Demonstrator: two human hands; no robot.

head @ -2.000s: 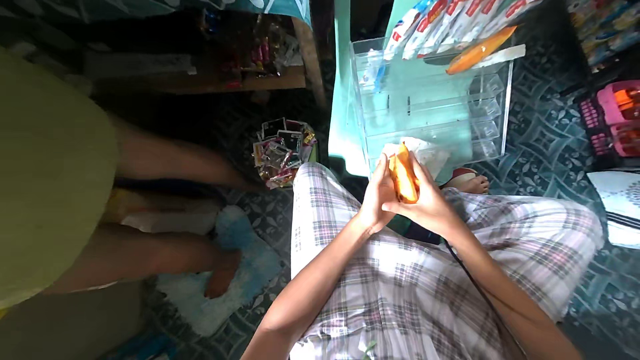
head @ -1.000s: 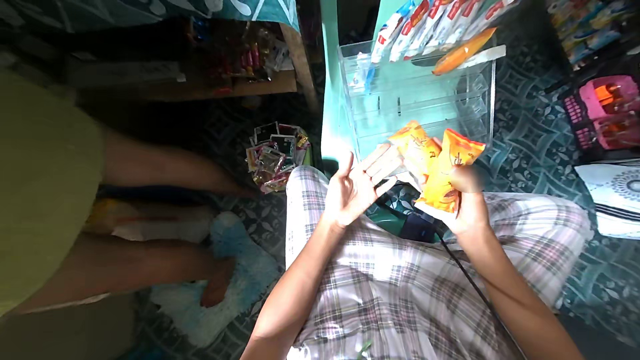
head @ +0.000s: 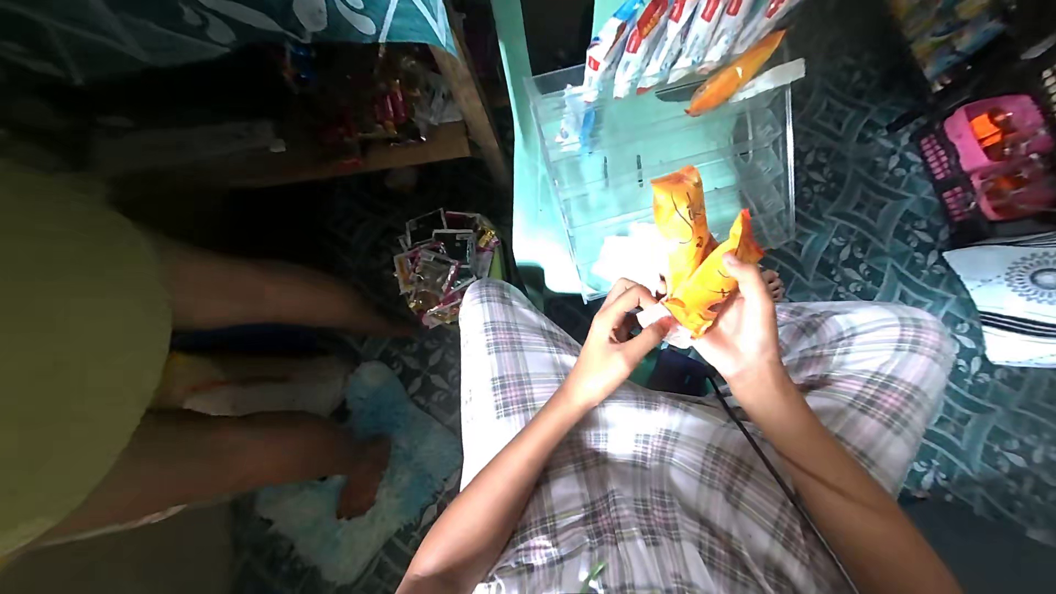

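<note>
Two orange snack packets, one pointing up (head: 683, 216) and one slanting to the right (head: 711, 285), meet at their lower ends. My right hand (head: 747, 326) grips the slanting one from its right side. At the lower ends, the bent fingers of my left hand (head: 619, 338) pinch a small white strip (head: 656, 315). Behind the hands stands a clear plastic rack (head: 660, 186). White and red packets (head: 681, 41) and one more orange packet (head: 734, 73) lie along its far edge.
At the left stands another person (head: 74, 346), a foot on a light blue mat (head: 371, 478). A container of small wrapped items (head: 445, 264) is by my left knee. Pink baskets (head: 1002, 157) and a patterned white cloth (head: 1015, 293) lie at right. A dark cable (head: 767, 470) crosses my lap.
My left hand was open beside the packets a second ago; now its fingers have closed on the white strip at their lower ends. My right hand still holds the packets.
</note>
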